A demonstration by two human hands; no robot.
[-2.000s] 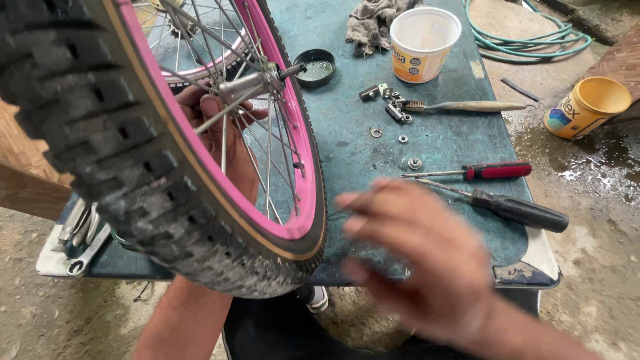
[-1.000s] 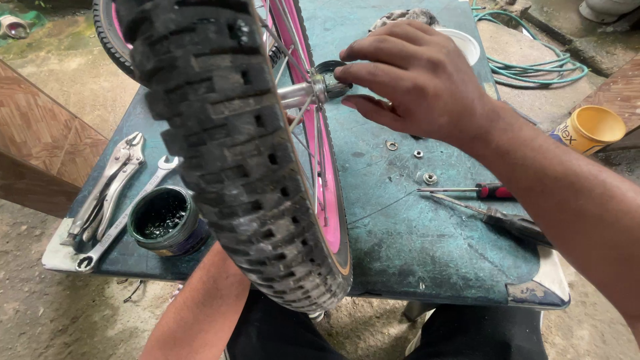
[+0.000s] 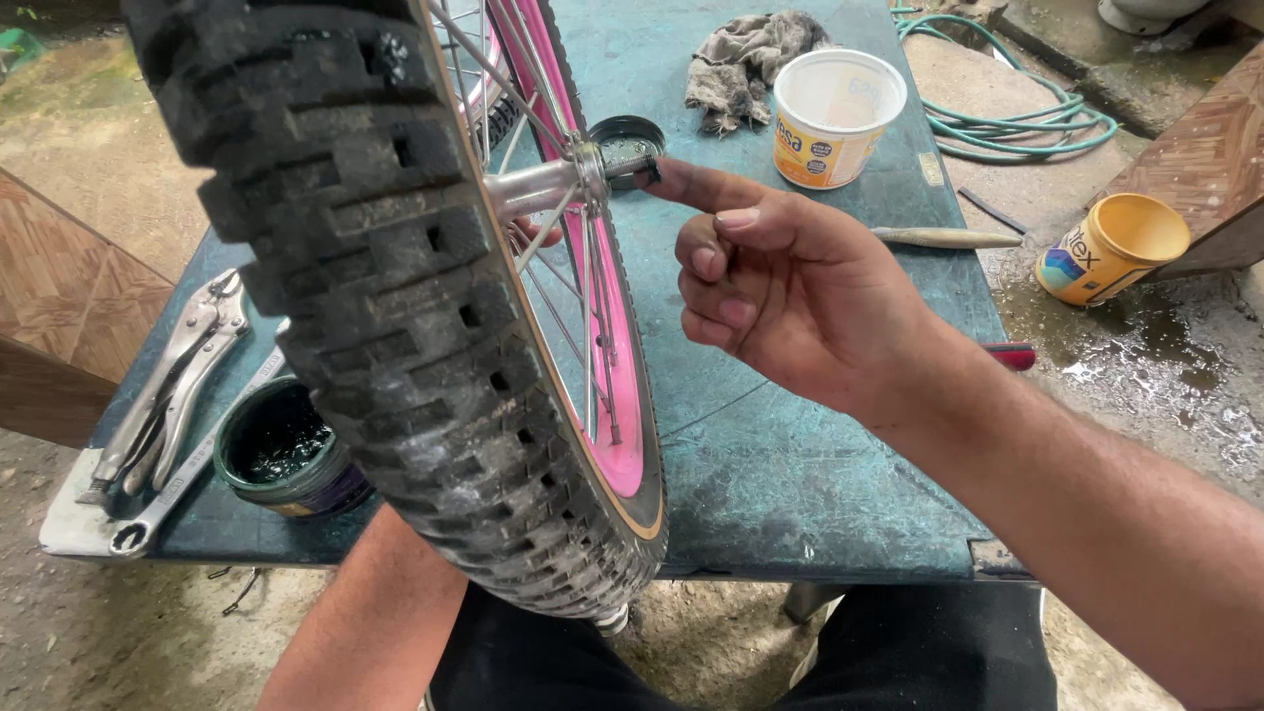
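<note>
A bicycle wheel with a knobby tire (image 3: pixel 444 326) and pink rim (image 3: pixel 617 459) stands upright over the table. My right hand (image 3: pixel 780 257) points its index finger at the threaded axle end (image 3: pixel 632 166) beside the metal hub (image 3: pixel 538 188); dark grease marks the fingertip, which touches or nearly touches the axle. The other fingers are curled and hold nothing visible. My left hand (image 3: pixel 538 232) is behind the wheel near the hub, mostly hidden by tire and spokes, so its grip does not show. A black round lid (image 3: pixel 627 128) with residue lies behind the axle.
On the blue table (image 3: pixel 820 484), locking pliers (image 3: pixel 178 385), a wrench (image 3: pixel 188 474) and an open grease jar (image 3: pixel 286 454) lie left. A rag (image 3: pixel 750 64), white tub (image 3: pixel 839 118), brush handle (image 3: pixel 953 238) and red tool handle (image 3: pixel 1009 355) are right. A yellow container (image 3: pixel 1111 252) and hose (image 3: pixel 1027 148) are beyond.
My right hand first moved from the near side of the table up to the hub, palm down; now it is turned with its index finger extended at the axle end. The wheel has tilted.
</note>
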